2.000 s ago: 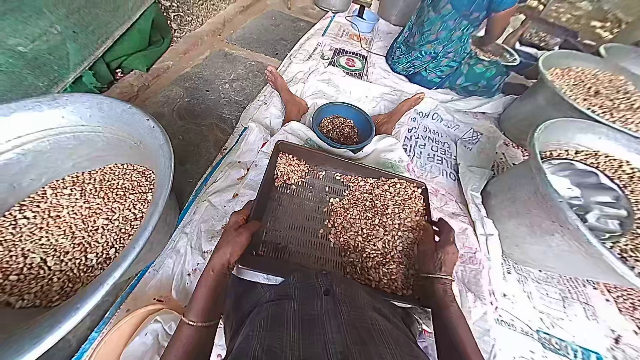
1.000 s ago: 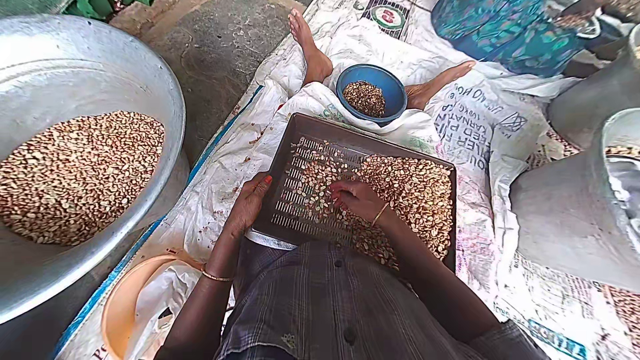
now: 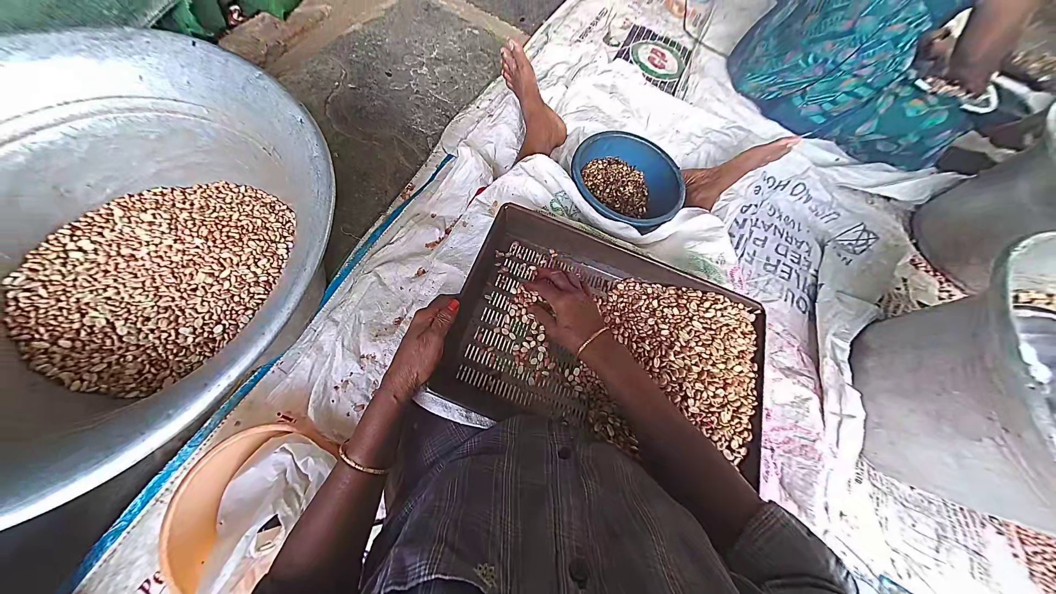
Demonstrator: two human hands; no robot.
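A brown slotted plastic tray lies tilted on my lap, its right half heaped with pale and reddish split nuts or beans. My left hand grips the tray's left edge. Over the thinly covered left part is my right hand, palm down with fingers spread and touching the loose pieces; whether it holds any is hidden. Just beyond the tray's far edge, between my feet, stands a blue bowl with darker pieces in it.
At left is a large metal basin with a heap of the same pieces. An orange tub holds a white plastic bag. Metal vessels stand at right on printed white sacks. Another person in teal patterned clothing sits at upper right.
My right hand has let go of the tray's right edge and moved in over the pieces, then further left and away from me. More pieces are spread over the tray's left part.
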